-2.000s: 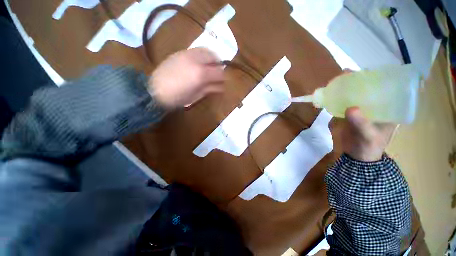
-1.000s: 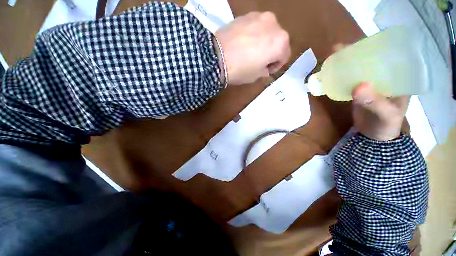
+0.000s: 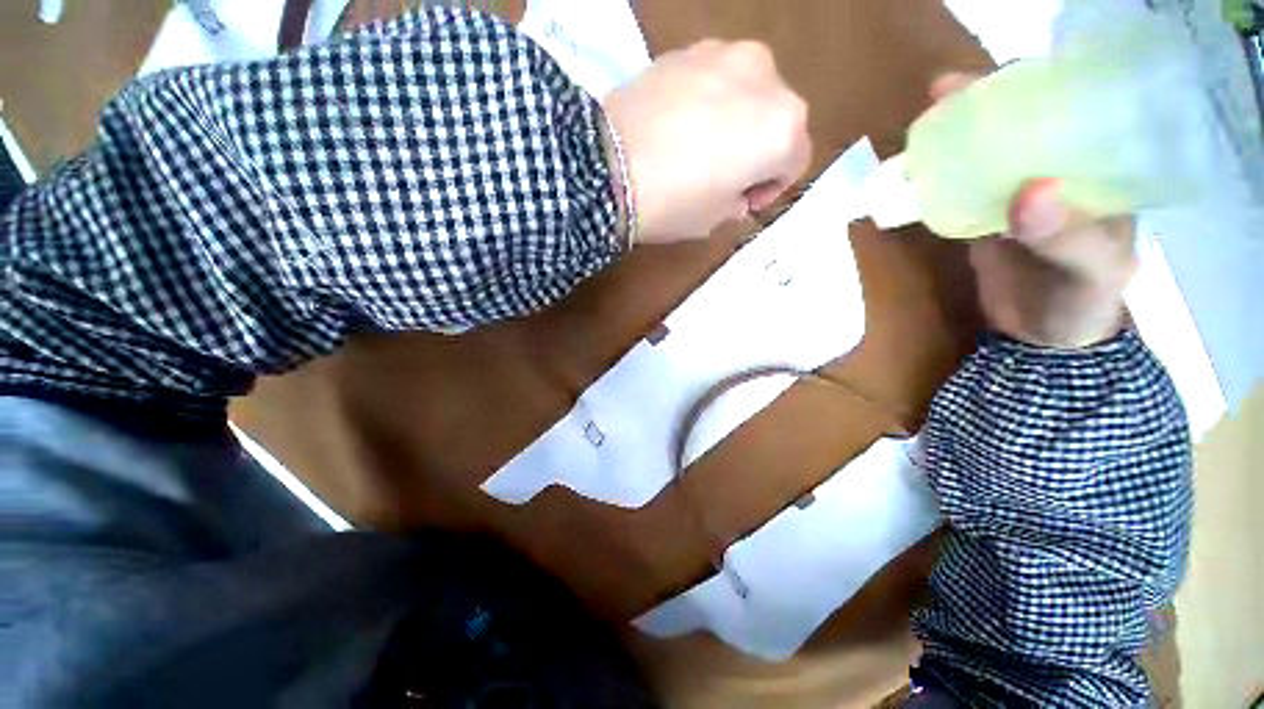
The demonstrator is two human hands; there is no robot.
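My right hand (image 3: 1054,263) holds a translucent glue bottle (image 3: 1054,139) with pale yellow liquid, tilted so its white nozzle points left at the upper right end of a white shaped piece (image 3: 693,367). The nozzle tip is hard to make out. My left hand (image 3: 707,139) is closed over the upper edge of that piece; its fingertips are turned away, so I cannot tell what it holds. Small outlined rectangles show on the piece. A thin brown handle (image 3: 700,402) arcs over its lower edge. Another white piece (image 3: 818,554) lies below, on brown panels (image 3: 458,429).
Other white pieces (image 3: 596,42) lie at the top, partly behind my left sleeve. A dark brown handle (image 3: 294,25) shows at the top left. Grey-white sheets (image 3: 1199,263) and a tan board (image 3: 1227,554) are at the right. My dark clothing fills the lower left.
Since two seconds ago my left hand has moved right and up to the white piece, and the view has shifted. Over the last second the bottle has risen slightly; my left hand has hardly moved.
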